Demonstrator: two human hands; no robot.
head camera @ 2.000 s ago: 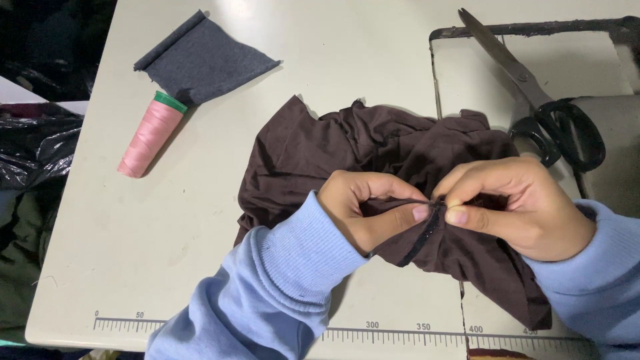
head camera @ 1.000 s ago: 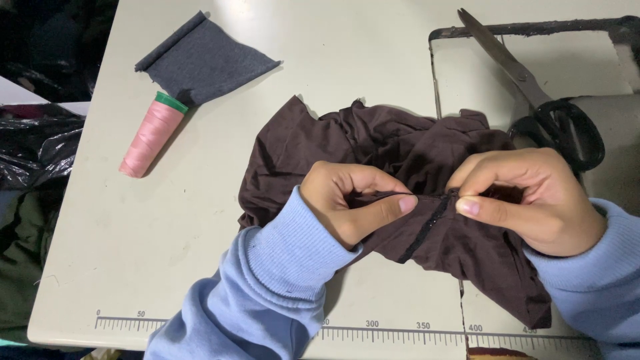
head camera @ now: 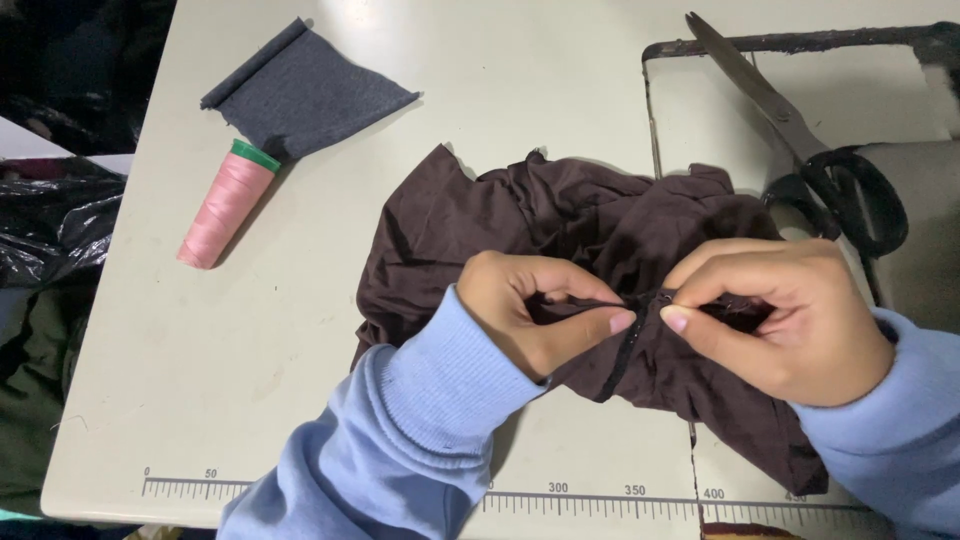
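Observation:
A crumpled dark brown fabric piece (head camera: 457, 217) lies on the pale table under both hands. My left hand (head camera: 551, 311) pinches a raised fold of it between thumb and index finger. Close beside it, to the right, my right hand (head camera: 765, 315) pinches the same fabric at a seam, thumb and index finger together. A narrow black seam or strip (head camera: 621, 360) runs down the fabric from between the fingertips. The fabric inside each pinch is mostly hidden by the fingers.
Black-handled scissors (head camera: 784, 112) lie partly spread behind my right hand. A pink thread cone (head camera: 226, 206) and a dark grey cloth scrap (head camera: 315, 90) lie at the upper left. A printed ruler scale (head camera: 592, 506) follows the table's front edge. Black plastic and dark cloth (head camera: 45, 225) are beyond the left edge.
The gap between my fingertips widened a little, then narrowed again, with the fabric pinched throughout. The scissors, thread cone and grey scrap have not moved.

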